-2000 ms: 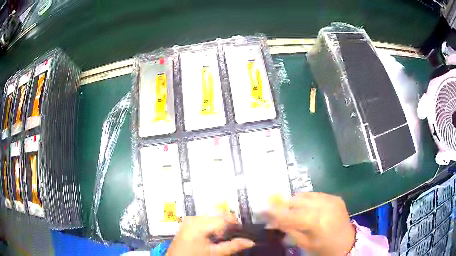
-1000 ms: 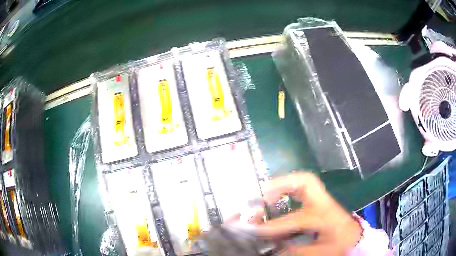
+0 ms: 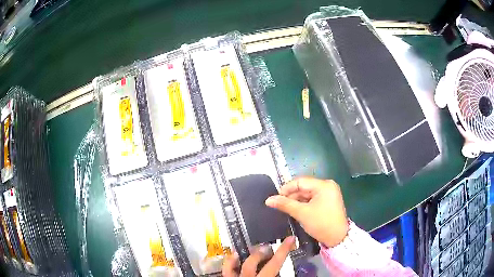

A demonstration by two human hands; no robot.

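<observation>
A clear blister tray (image 3: 154,167) holds LCD display modules with pale backs, such as this upper-left one (image 3: 125,127). A black sheet (image 3: 260,208) lies over most of the lower-right module (image 3: 246,162), its top edge slightly curved. My right hand (image 3: 311,208) has thumb and forefinger together at the sheet's right edge. My left hand (image 3: 260,265) is cut off by the bottom edge of the picture. Its fingertips touch around the sheet's lower end, and its thumb and palm are out of sight. Yellow-orange flex cables show on the other modules.
A stack of black sheets (image 3: 379,81) in clear plastic stands at the right, with a small yellow strip (image 3: 306,103) beside it. Loaded trays (image 3: 40,189) are stacked at the left. Clear film (image 3: 84,178) lies between. A fan (image 3: 479,103) and grey moulded trays (image 3: 460,222) are far right.
The view has shifted right since the first frame. The black sheet, blurred near my hands before, now lies over the lower-right module. My left hand, out of view one second ago, is back at the bottom.
</observation>
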